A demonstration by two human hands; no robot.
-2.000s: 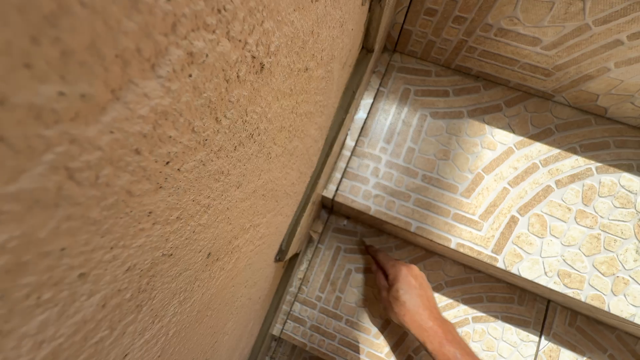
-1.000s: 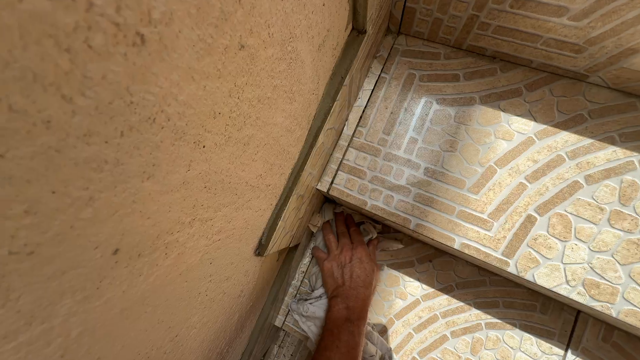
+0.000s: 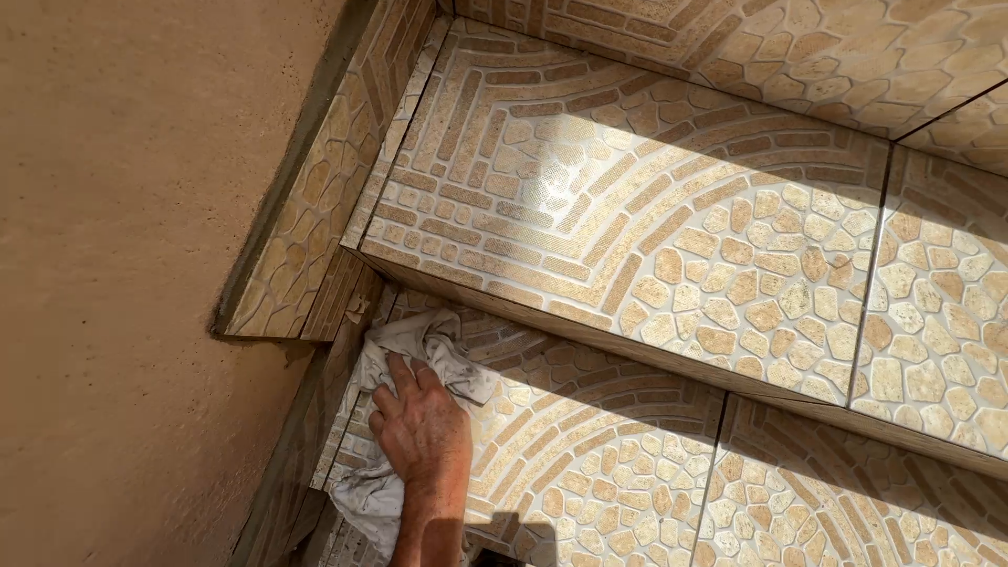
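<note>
My right hand [image 3: 421,421] presses a crumpled whitish rag [image 3: 429,335] onto the patterned tile of the lower step [image 3: 598,472], by its left end near the riser. Its fingers are bent into the cloth and the back of the hand faces up. Part of the rag bunches in front of the fingers; another fold hangs to the left of the wrist, past the tile's side edge. The fingertips are partly hidden in the fabric. My left hand is out of view.
A rough plastered wall [image 3: 142,236] runs along the left, with tiled skirting [image 3: 303,228] edged in grey mortar. The upper step [image 3: 630,220] stands above the hand, its nosing close by. Sunlight and shadow cross both treads.
Two seconds ago my right hand touched the lower tread with a finger, no rag visible. One second ago it was on the rag in the corner; now it sits slightly back from there.
</note>
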